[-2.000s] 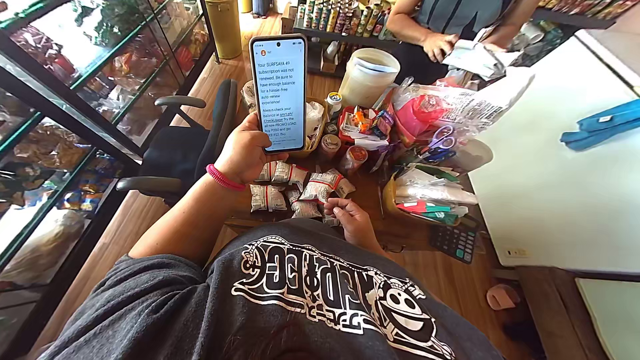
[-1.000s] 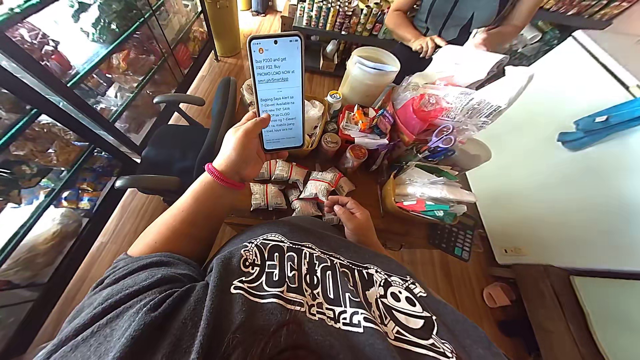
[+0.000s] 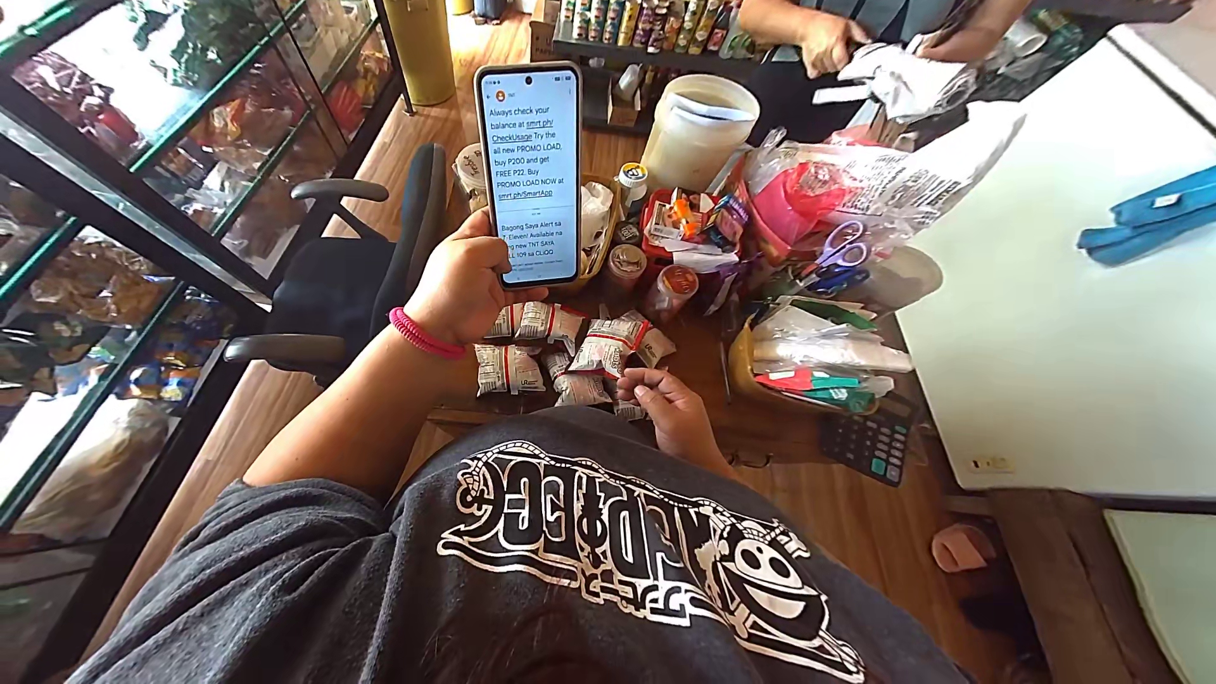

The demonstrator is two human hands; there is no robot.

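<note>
My left hand [image 3: 463, 277], with a pink coiled band at the wrist, holds a smartphone [image 3: 532, 180] upright; its lit screen shows text. My thumb lies at the phone's left edge. My right hand [image 3: 665, 407] rests low by the table's near edge, fingers loosely curled, beside several small printed plastic packets [image 3: 608, 346] with red stripes. Whether its fingertips touch a packet or hold something small, I cannot tell. The packets lie in a loose cluster below the phone, and my left hand and the phone hide part of the table behind them.
Behind the packets stand lidded jars [image 3: 672, 290], a red basket [image 3: 665, 261] of small items and a white bucket [image 3: 703, 128]. Purple-handled scissors [image 3: 844, 249], a bin of plastic bags [image 3: 746, 366] and a calculator [image 3: 866, 439] are at right. A black chair [image 3: 328, 285] stands left. Another person handles white material across the table.
The text on the phone's screen has changed between frames. The other person's hands and the white material have moved. My right hand stays near the packets.
</note>
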